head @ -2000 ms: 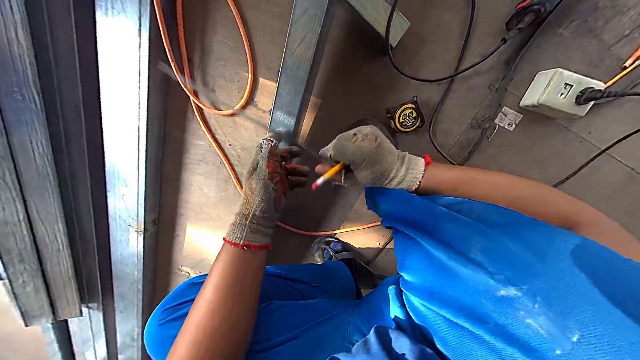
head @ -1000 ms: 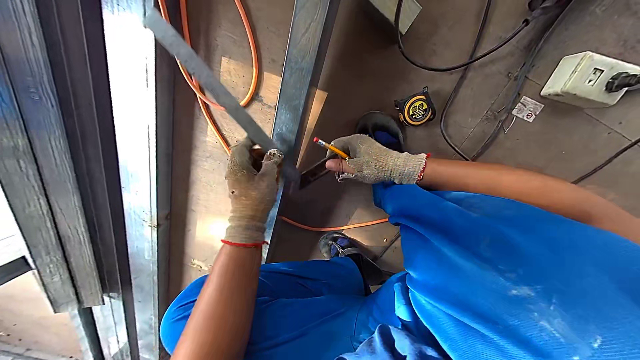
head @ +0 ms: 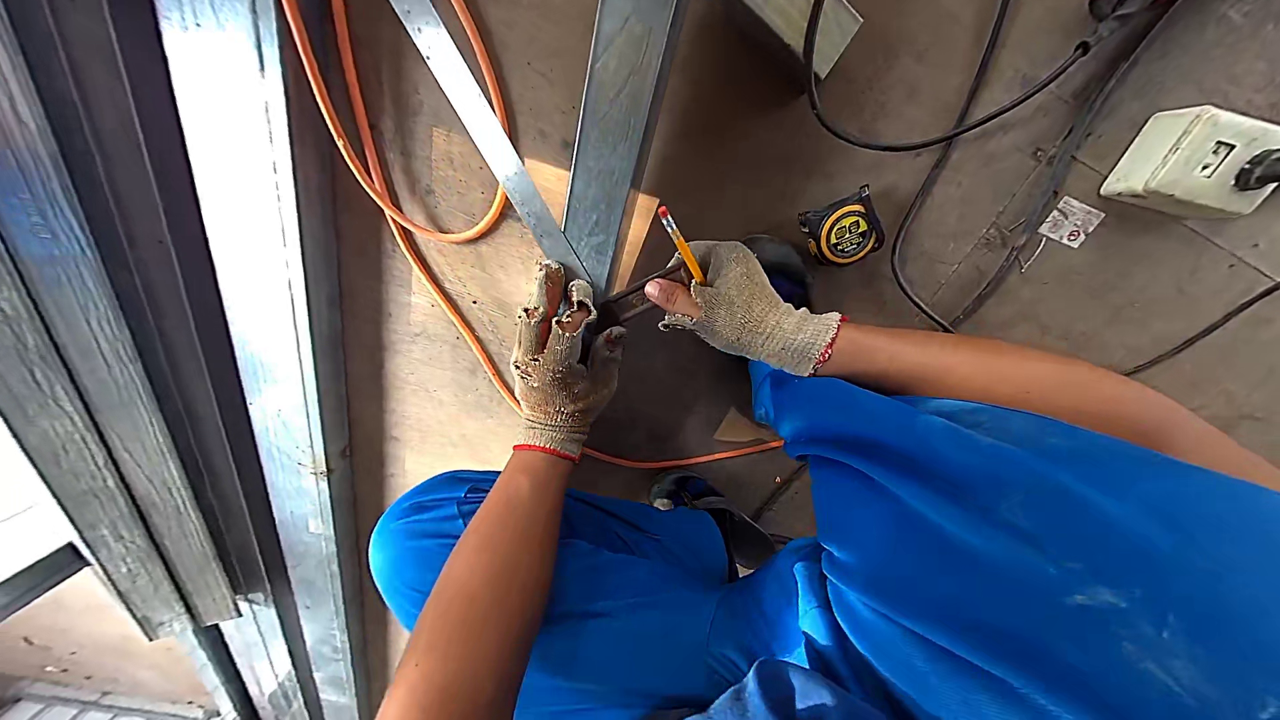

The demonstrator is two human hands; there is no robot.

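Observation:
My left hand (head: 565,365), in a worn knit glove with bare fingertips, presses at the end of a galvanized steel tube (head: 620,130). A flat metal blade (head: 490,140) runs up and left from its fingers and crosses the tube's near end. My right hand (head: 745,300), also gloved, grips a dark flat bar (head: 642,294) that reaches to the left fingers; whether bar and blade are one square is hidden. A yellow pencil (head: 682,245) with a pink eraser sticks up from the right hand's fingers. A black and yellow tape measure (head: 843,228) lies right of the hands.
An orange hose (head: 430,275) loops on the floor behind the left hand. Steel profiles (head: 260,300) stand along the left side. Black cables (head: 925,190) and a white socket block (head: 1190,160) lie at right. Another tube end (head: 810,35) is at the top. My shoes are below.
The left hand has changed its hold, its fingers now spread at the tube's end. The blade, across the tube one second ago, now slants more steeply. The right hand keeps the pencil.

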